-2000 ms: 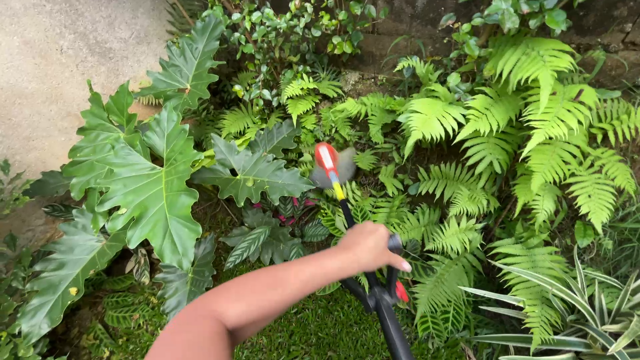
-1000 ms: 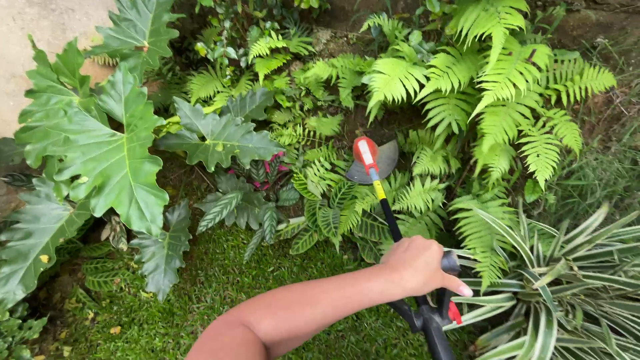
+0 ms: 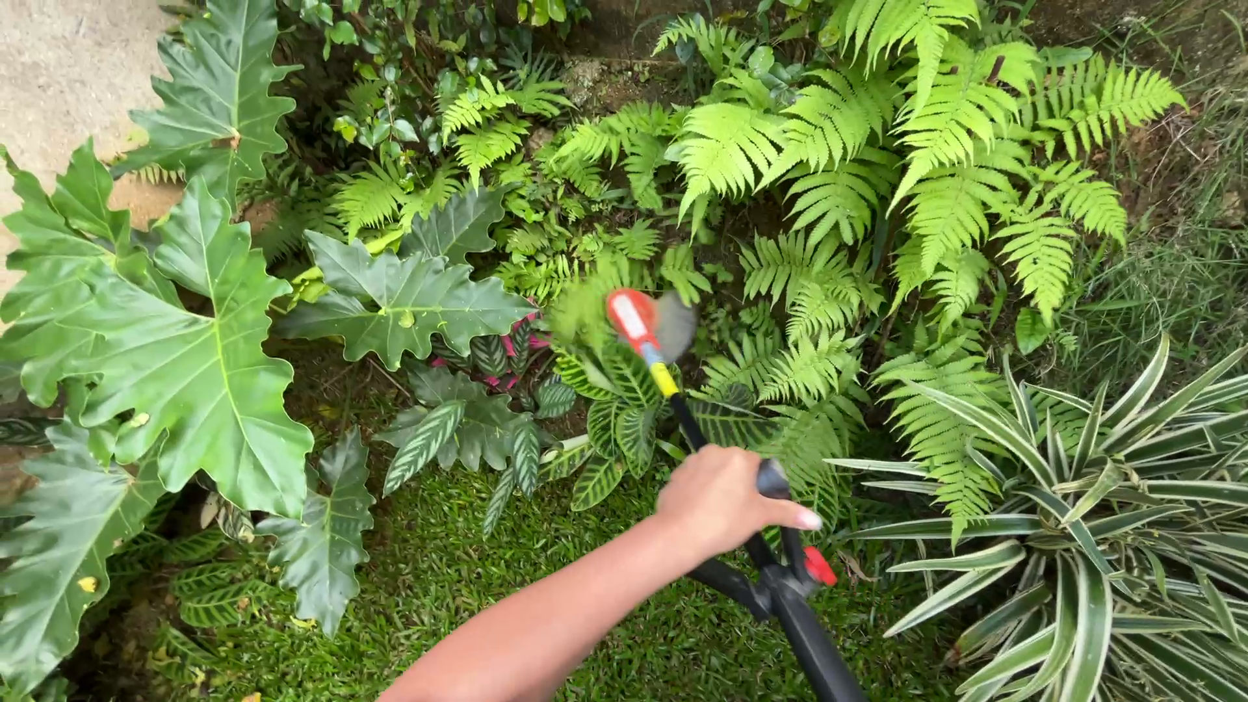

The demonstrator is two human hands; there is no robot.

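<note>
My left hand (image 3: 726, 499) grips the loop handle of a black string trimmer (image 3: 814, 639), its thumb pointing right. Up and left along the shaft, past a yellow band, the red trimmer head (image 3: 634, 317) with its grey guard (image 3: 673, 330) hangs among low ferns. A light green fern frond (image 3: 590, 302) just left of the head is blurred. Below the head grow striped, patterned leaves (image 3: 624, 409). The trimmer's rear end runs out of the bottom edge, and my right hand is out of view.
Large lobed philodendron leaves (image 3: 210, 341) spread on the left beside a pale paved surface (image 3: 68, 58). Tall ferns (image 3: 936, 146) stand at upper right. A white-edged spider plant (image 3: 1082, 526) fills the lower right. Short grass (image 3: 439, 585) lies below the bed.
The trimmer head, beside the ferns at the centre a second ago, has swung left to the patterned leaves. My left hand has stayed on the loop handle.
</note>
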